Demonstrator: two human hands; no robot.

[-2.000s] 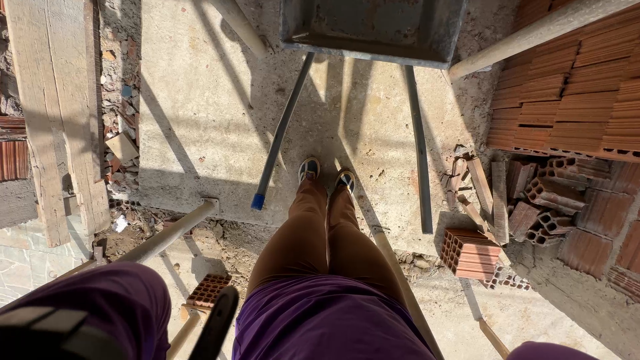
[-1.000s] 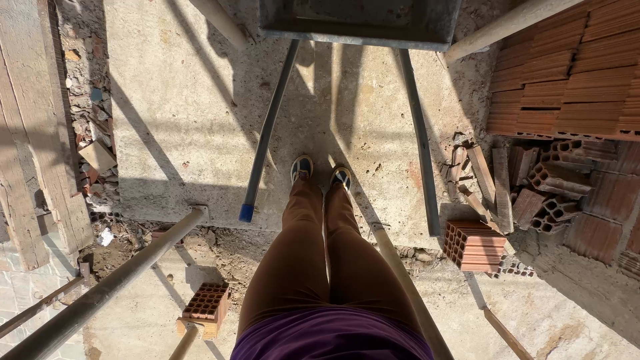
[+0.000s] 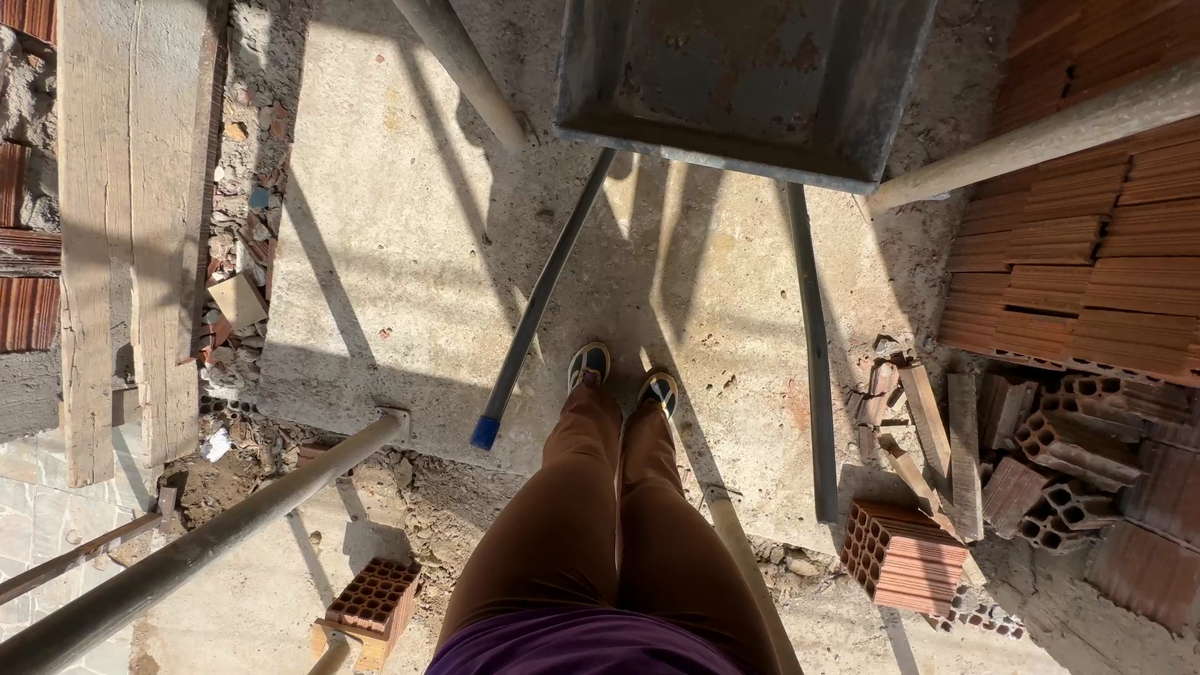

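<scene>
Neither of my hands shows in the head view, so what they hold or touch is hidden. Ahead of my feet stands a wheelbarrow with a dark metal tray (image 3: 731, 89), its inside stained. Two dark handles stretch from it toward me: the left handle (image 3: 553, 281) ends in a blue grip (image 3: 485, 432), and the right handle (image 3: 812, 356) shows no blue grip. My shoes (image 3: 589, 364) are on the concrete between the handles, below brown trousers and a purple top.
Hollow clay bricks (image 3: 1059, 262) are stacked at right, with broken bricks (image 3: 1078, 441) and wood scraps (image 3: 923, 412) below. Wooden planks (image 3: 131, 234) lie at left. Metal poles (image 3: 216, 534) slant through the view. Single bricks (image 3: 905, 558) sit on both sides near my legs.
The purple sleeves seen at the lower left and right two seconds ago are out of view, as is the dark object at the lower left. The wheelbarrow's handles show no plain move.
</scene>
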